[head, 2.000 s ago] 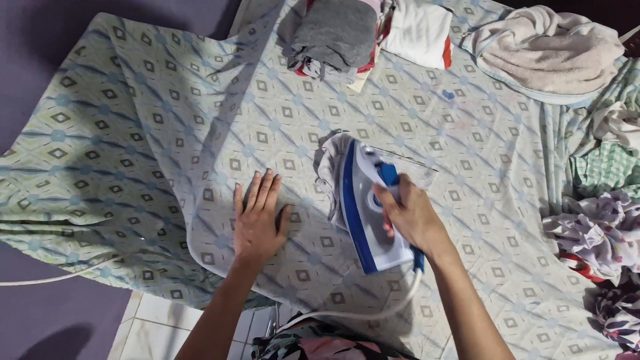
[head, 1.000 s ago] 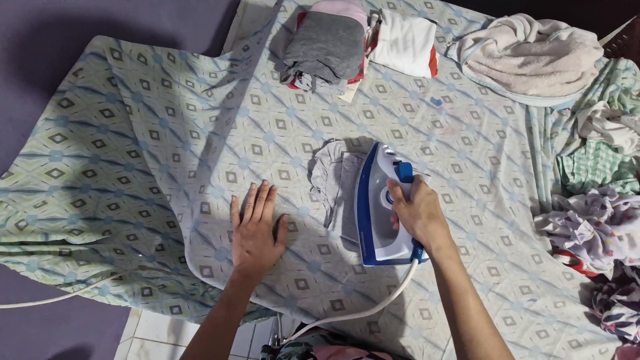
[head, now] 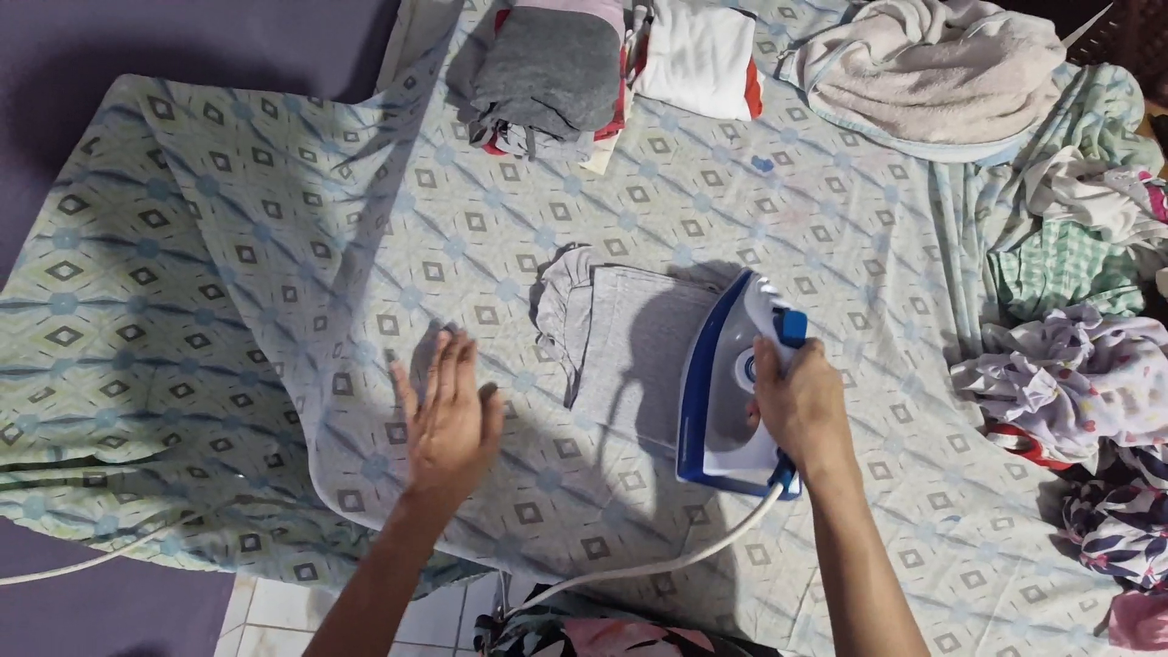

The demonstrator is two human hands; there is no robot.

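My right hand [head: 803, 406] is closed around the handle of a blue and white clothes iron [head: 725, 411]. The iron covers the right side of a small folded grey garment [head: 630, 351], whose ruffled edge lies on the left. Whether the soleplate touches the cloth cannot be seen. To the left of the garment, my left hand [head: 447, 420] rests palm down with fingers apart on the patterned cloth [head: 493, 246] and holds nothing.
A stack of folded clothes [head: 552, 73] and a folded white garment [head: 698, 59] lie at the top. A bundled towel [head: 931, 78] and crumpled clothes [head: 1086, 374] line the right side. The iron's white cord [head: 639, 568] curves along the near edge.
The iron in my right hand has moved right across the grey garment, and more of the garment shows now. My left hand has stayed flat on the cloth.
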